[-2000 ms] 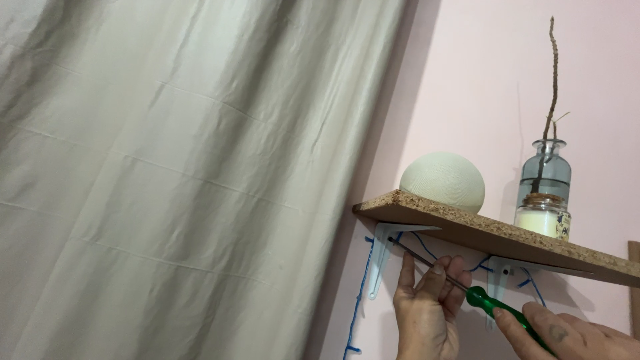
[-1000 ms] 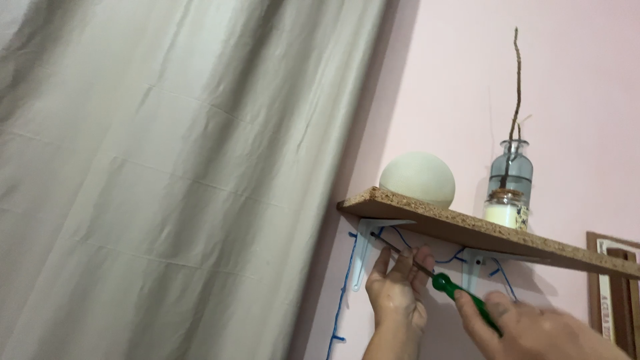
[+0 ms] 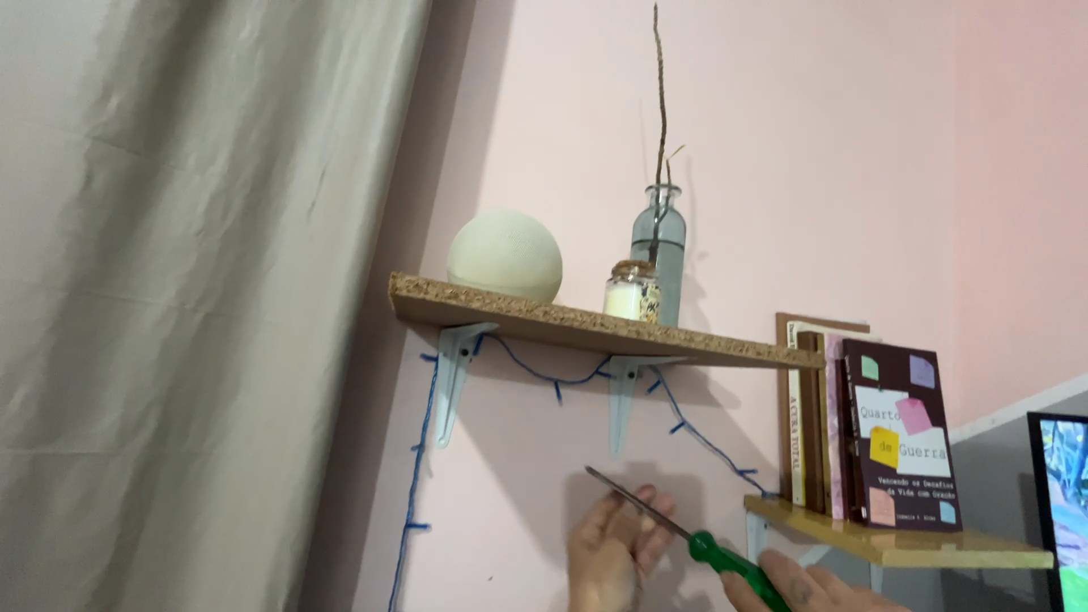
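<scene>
A screwdriver with a green handle is gripped in my right hand, its metal shaft slanting up to the left. My left hand is just behind the shaft, fingers curled up near it; whether they touch it I cannot tell. Above both hands is a chipboard shelf on two white metal brackets, the left one and the right one. The screwdriver's tip is below the right bracket, apart from it. A blue string-light cable runs along the brackets.
On the shelf stand a pale round object, a candle jar and a glass bottle holding twigs. A lower shelf at the right carries books. A grey curtain hangs left; a lit screen is at the right edge.
The screwdriver and both my hands have come down and away from the left bracket, where the tip was before. The view has swung right, showing the books and lower shelf.
</scene>
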